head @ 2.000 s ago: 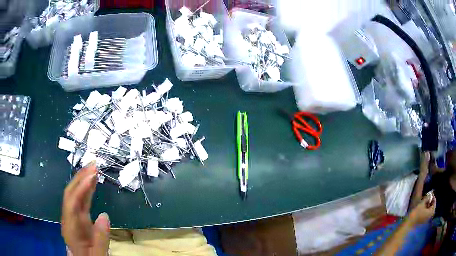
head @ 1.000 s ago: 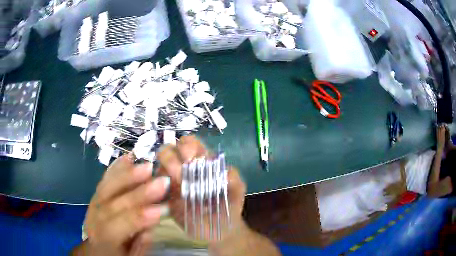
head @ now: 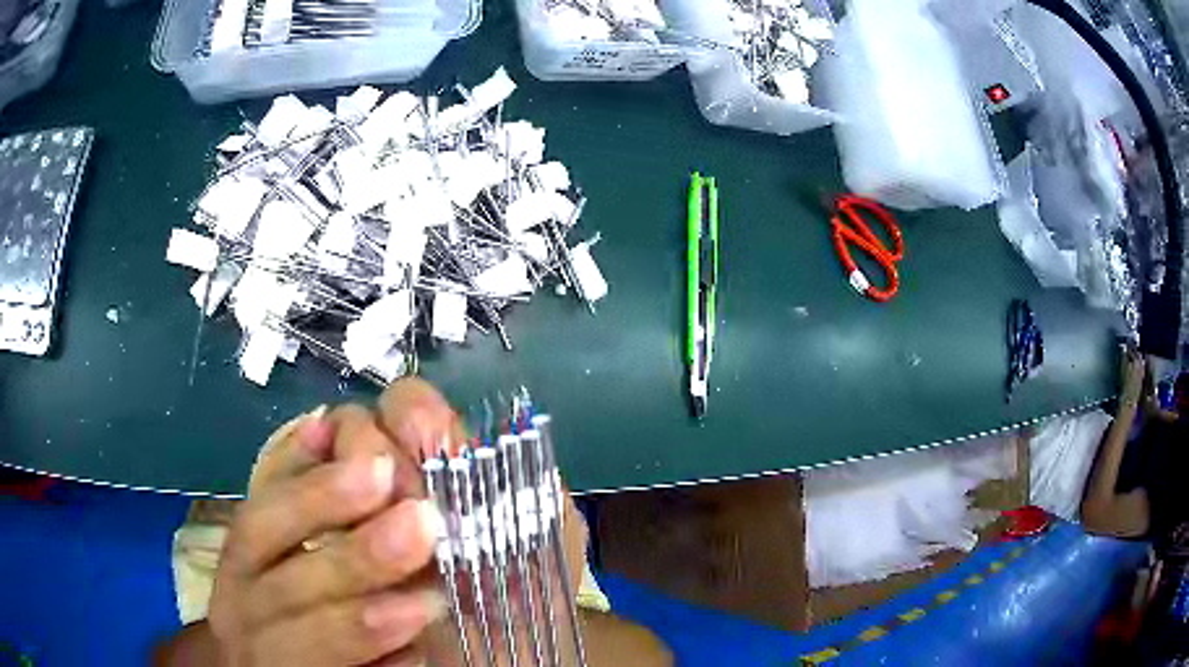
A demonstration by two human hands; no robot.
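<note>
A fanned row of slim silver rods point(head: 502, 521) with white sleeves and tiny red and blue tips is held upright over the lap. My right hand point(head: 420, 420) is mostly hidden behind the rods and grips them. My left hand point(head: 326, 554) is bare, with curled fingers and fingertips at the row's left edge; whether it pinches a rod is unclear. A tangled pile of rods with white flag labels point(head: 378, 222) lies on the mat beyond my hands.
A green tool point(head: 702, 287), red-handled snips point(head: 867, 245) and a dark small item point(head: 1024, 345) lie to the right. A speckled scale point(head: 39, 235) is left. Clear bins point(head: 769, 111) line the back. A cardboard box point(head: 704, 547) and a person's arm point(head: 1115, 456) show lower right.
My right hand has come into view with the rods, and my left hand has moved from beside the pile to them. The rods' tips now show more clearly. The view has tilted down.
</note>
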